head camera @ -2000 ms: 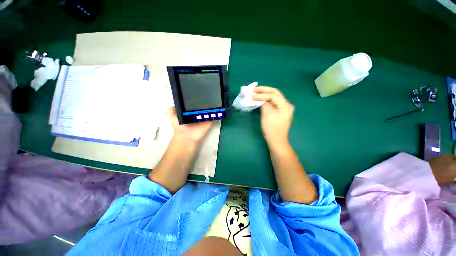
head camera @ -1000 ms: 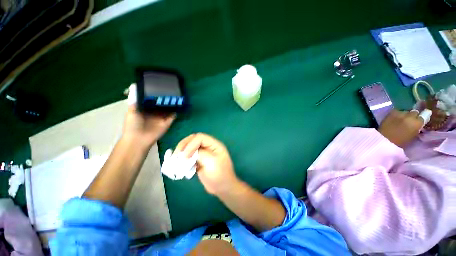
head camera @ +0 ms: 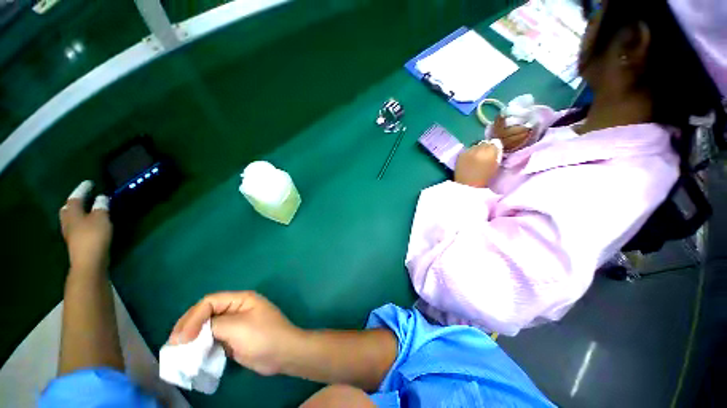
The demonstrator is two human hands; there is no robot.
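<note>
A black panel meter [head camera: 135,174] with a lit row of small buttons lies on the dark green surface at the left. My left hand [head camera: 86,231], with white finger cots on its fingertips, is beside the meter's near left edge. Its fingers are apart and it looks empty; any light contact with the meter is unclear. My right hand [head camera: 247,331] pinches a crumpled white wipe [head camera: 194,360] low in front of me, over the green bench.
A translucent bottle [head camera: 273,191] of yellow-green liquid stands mid-bench. Beyond are shiny small parts [head camera: 391,116], a thin dark stick [head camera: 391,153], a purple oblong [head camera: 441,146], a tape ring [head camera: 490,111] and a clipboard [head camera: 468,68]. A person in pink [head camera: 518,231] sits right. Beige cardboard [head camera: 32,362] shows lower left.
The view has turned right. My left hand has carried the meter away across the bench, and the meter now rests there with the fingers off its underside. My right hand still holds the wipe.
</note>
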